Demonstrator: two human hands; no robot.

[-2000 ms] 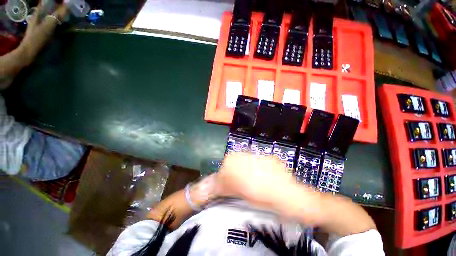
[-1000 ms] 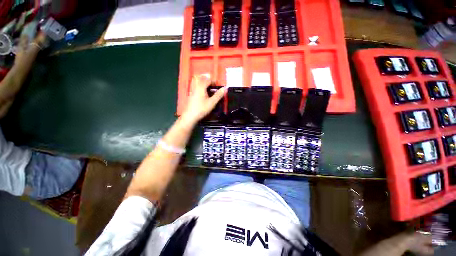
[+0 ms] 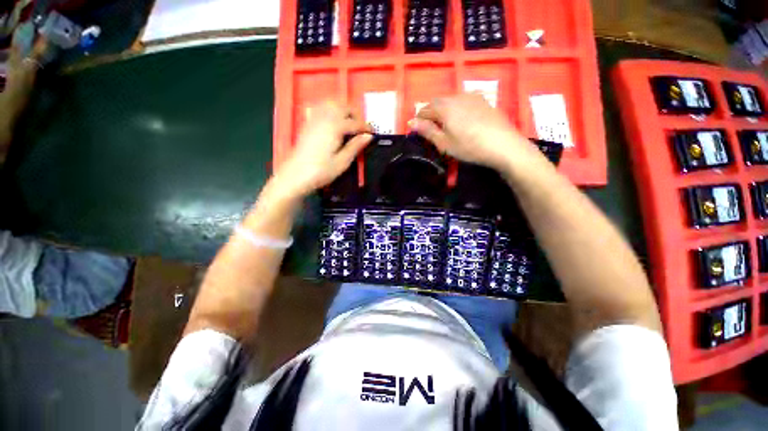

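Observation:
Several open flip phones [image 3: 381, 244] stand side by side in a row at the bench's front edge, black screens away from me, lit keypads nearest me. My left hand [image 3: 324, 150] has its fingers on the top edges of the left phones' lids. My right hand [image 3: 467, 130] has its fingers on the lid tops near the middle of the row; its wrist and forearm cover part of the right phones. Behind them lies a red tray [image 3: 600, 126], with white slips [image 3: 552, 118] in its near pockets and open phones [image 3: 425, 23] in its far pockets.
A second red tray [image 3: 653, 210] at the right holds phones with labels showing [image 3: 707, 206]. The green bench [image 3: 152, 168] extends left. A white board [image 3: 210, 18] lies at the rear left. Another person's arm [image 3: 15, 93] and clothed lap [image 3: 80, 274] show at the far left.
My right hand has come from the lower right onto the lids. My left hand stays at the left lids. The view has shifted, so the far phones sit nearer the top edge.

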